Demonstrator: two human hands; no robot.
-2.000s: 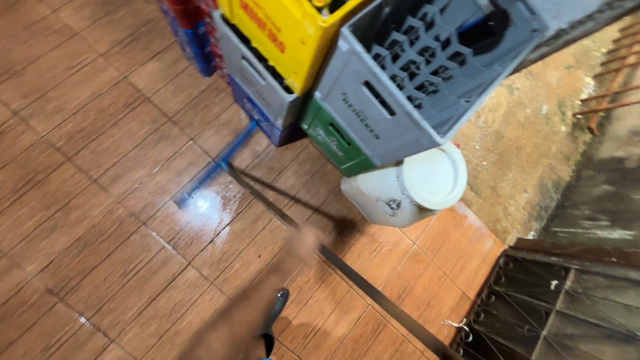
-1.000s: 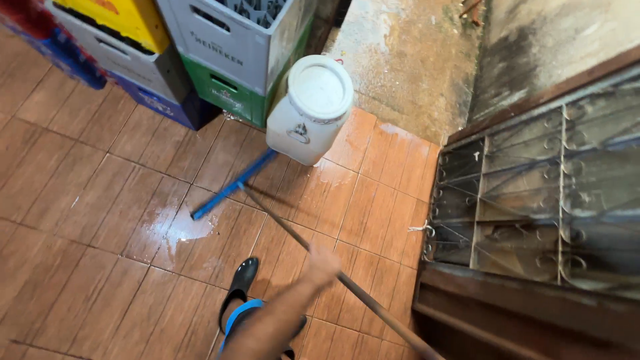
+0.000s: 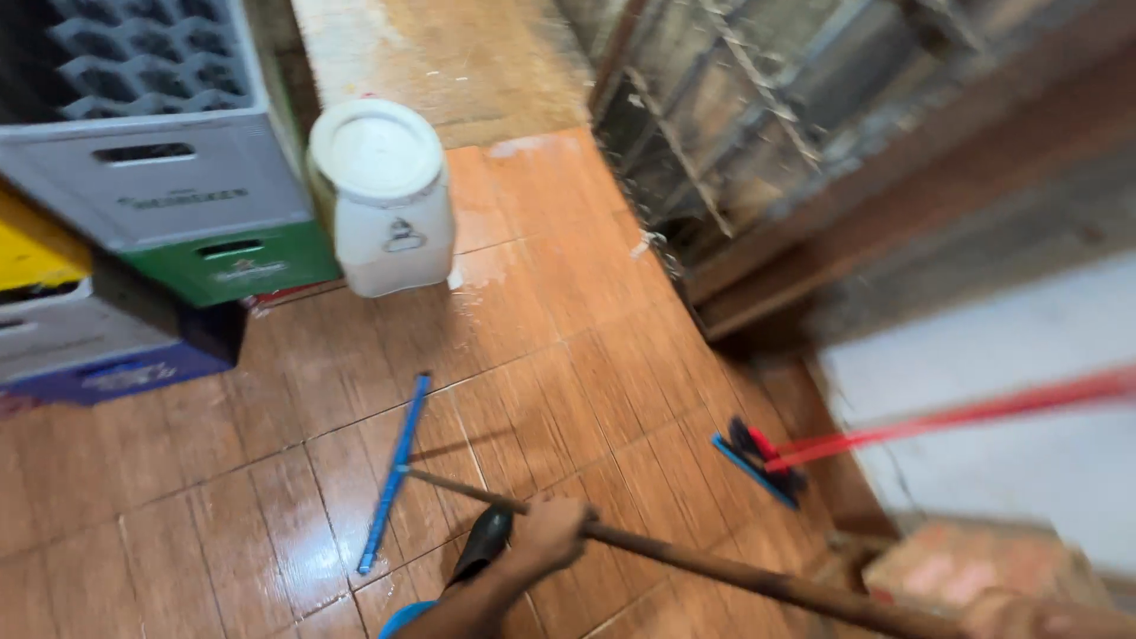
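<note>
A floor squeegee with a blue head stands on the wet tiled floor, its long wooden handle running to the lower right. My left hand is closed around the handle, not far above the head. At the lower right edge my right hand, blurred and partly cut off, grips the handle's upper part. A dark rubber boot shows beside my left hand, below the handle.
A white lidded plastic drum stands against stacked bottle crates at the left. A metal gate borders the floor at the upper right. A red-handled broom or squeegee and a cardboard box are by the white wall.
The squeegee head has moved away from the crates and drum onto open tiles, turning more upright in view. The view has swung right, bringing the red-handled tool and my right hand into sight.
</note>
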